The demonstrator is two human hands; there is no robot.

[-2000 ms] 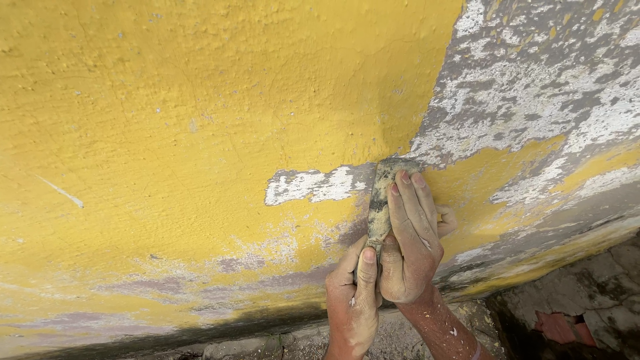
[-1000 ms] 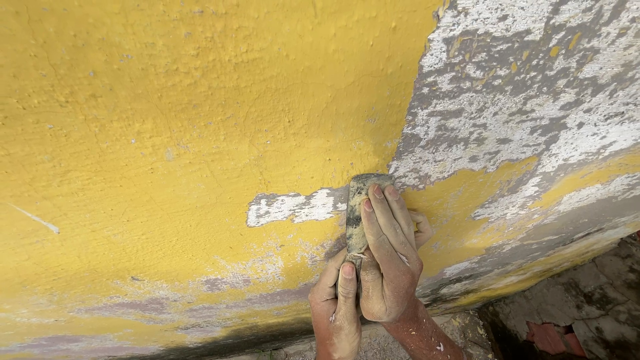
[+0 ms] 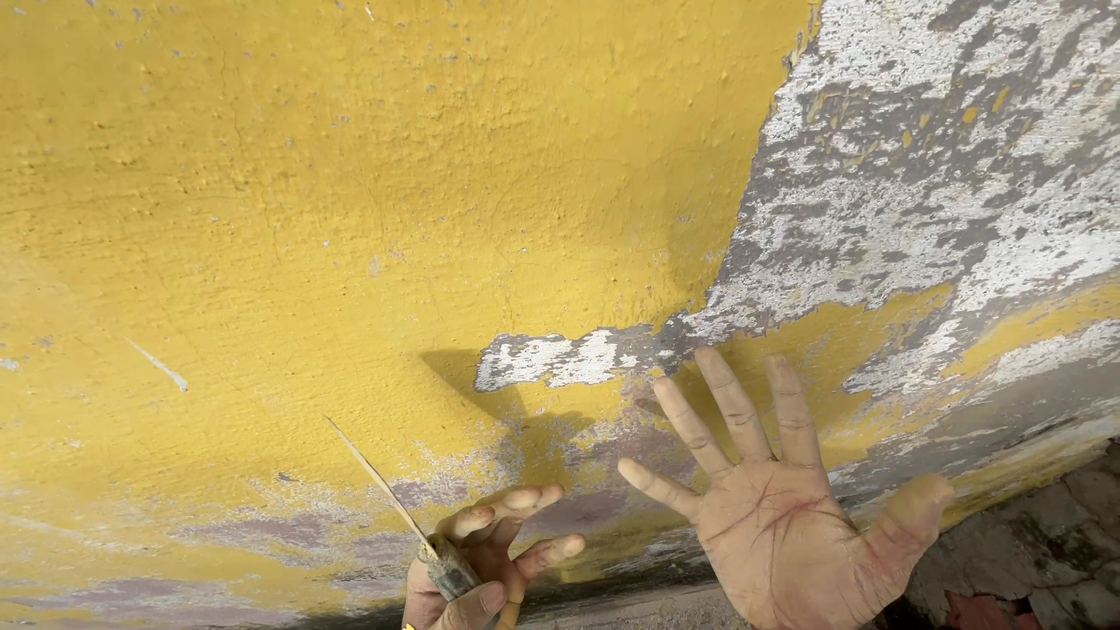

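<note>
My left hand (image 3: 490,560) holds the handle of a scraper (image 3: 448,569), its thin blade seen edge-on and pointing up and left, off the wall. Some of its fingers are spread loosely. My right hand (image 3: 779,516) is raised with the palm toward me, fingers apart, dusty and holding nothing. Behind both hands is a wall with yellow paint (image 3: 394,219). A narrow scraped strip (image 3: 560,357) of white and grey runs between the hands' upper ends and joins a larger bare patch (image 3: 901,192) at the right.
Near the wall's foot the paint is worn to mauve and grey, with a dark band (image 3: 647,569) at the base. Cracked, rough ground (image 3: 1041,542) lies at the lower right, with a reddish fragment (image 3: 976,608) on it. Shadows of the hands fall on the wall.
Both hands were together at the scraper against the wall. My right hand has come off it and turned palm toward me; my left hand has drawn the scraper away and tilted it left.
</note>
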